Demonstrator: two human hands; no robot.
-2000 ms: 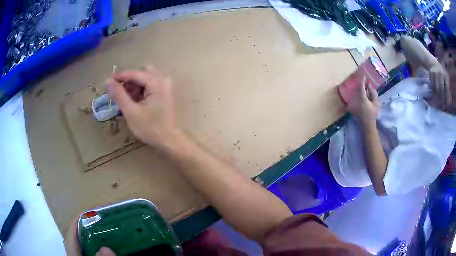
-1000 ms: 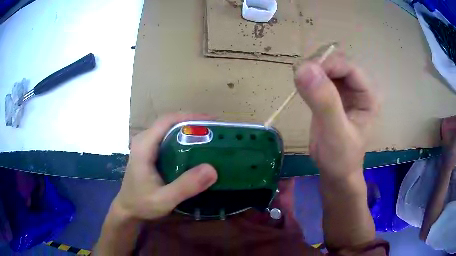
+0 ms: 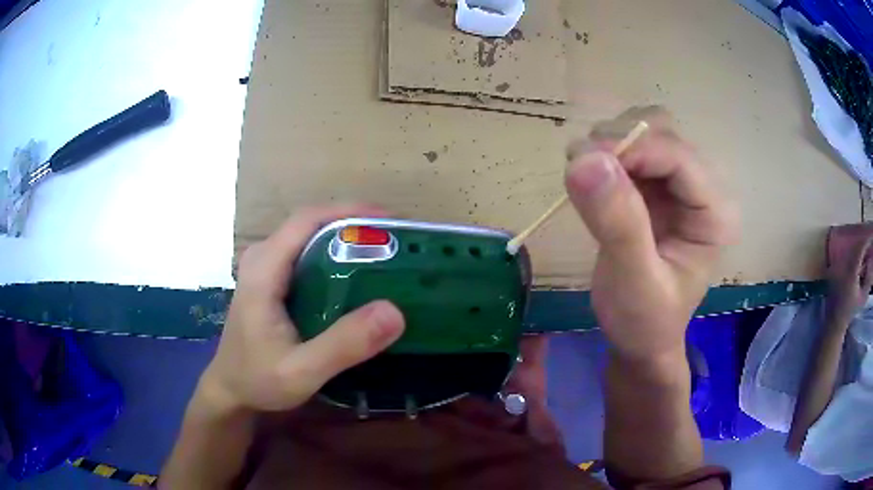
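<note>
My left hand (image 3: pixel 297 335) holds the glossy green shell (image 3: pixel 431 306) near the bench's front edge, thumb on its face and fingers behind it. A lamp piece (image 3: pixel 364 240) with a chrome bezel and red-orange centre sits at the shell's upper left, beside a row of small holes. My right hand (image 3: pixel 641 211) pinches a thin pale stick (image 3: pixel 544 222). The stick's whitish tip is at the shell's upper right corner, by the silvery rim. The white glue cup (image 3: pixel 490 16) is at the top on a stained cardboard pad (image 3: pixel 474 72).
A black-handled hammer (image 3: pixel 110 131) lies on the white sheet (image 3: pixel 196 191) at left. Brown cardboard (image 3: pixel 316 124) covers the bench, with a green edge (image 3: pixel 124 311). Dark green parts (image 3: pixel 847 77) in white wrapping are at far right. Another person's forearm (image 3: pixel 821 383) shows at right.
Since two seconds ago, my right hand has brought the stick from the glue cup to the shell's upper right corner. Over the last second, its tip has shifted slightly down from the rim.
</note>
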